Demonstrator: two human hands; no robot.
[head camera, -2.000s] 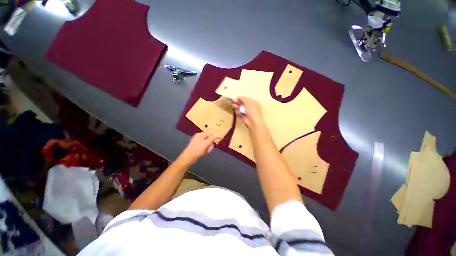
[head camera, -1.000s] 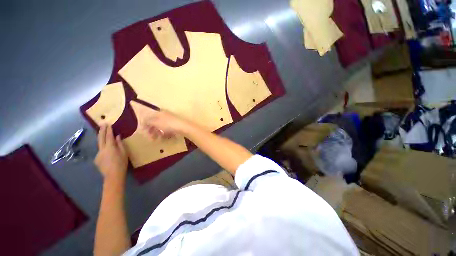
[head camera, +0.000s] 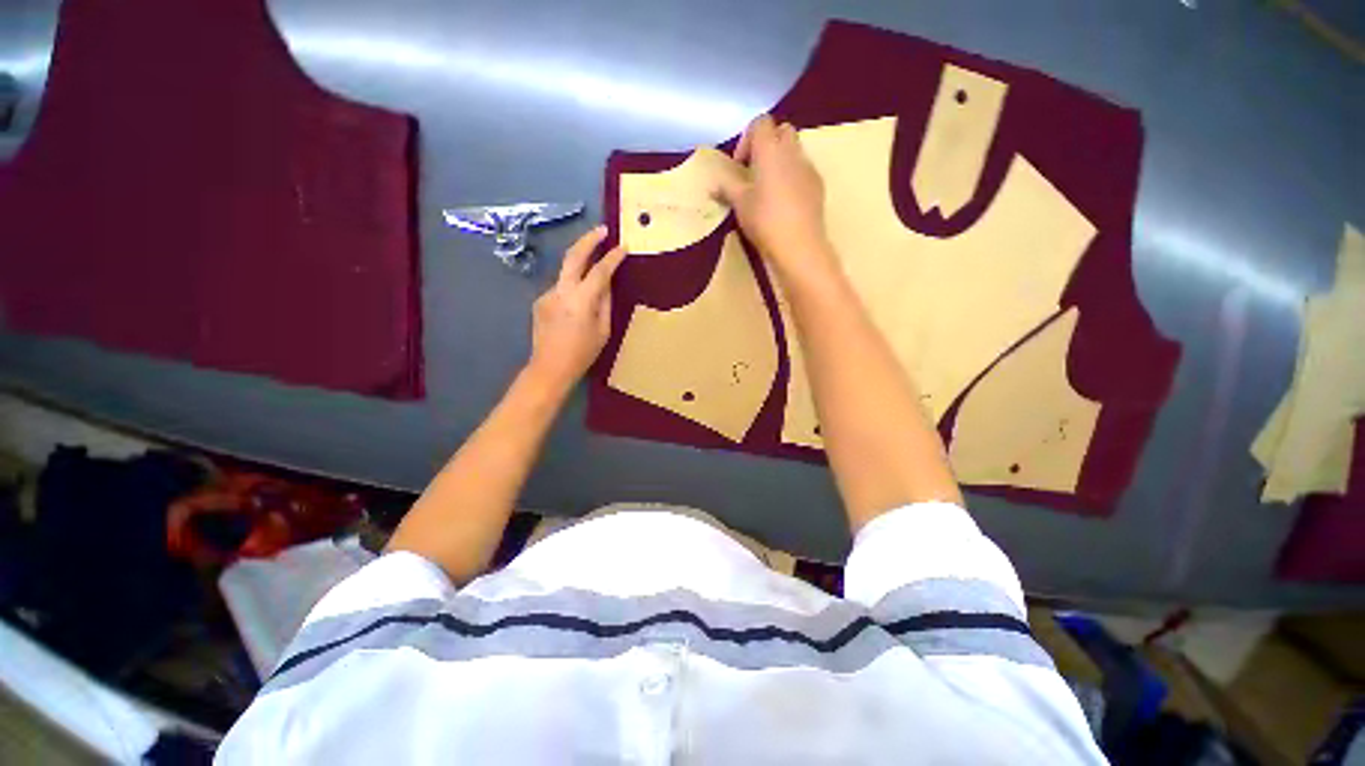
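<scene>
The maroon fabric lies flat under tan cards. The centre body pattern has a scooped neck, with the placket pattern lying in it. Side panel patterns lie left and right of it. The small curved pattern piece lies at the fabric's upper left corner. My left hand has its fingers apart, fingertips at that piece's left edge. My right hand has bent fingers at its right end, over the body pattern's edge; whether chalk is in the fingers is hidden.
Another maroon fabric piece lies on the grey table at left. A silver winged clamp lies between the two fabrics. Overlapping tan cards lie at the right edge, beside more maroon fabric. Scraps and bags lie below the table's near edge.
The view has turned back left. The small curved piece has moved from the body pattern's upper left to the fabric corner. My right hand has moved from the left side panel up to that piece.
</scene>
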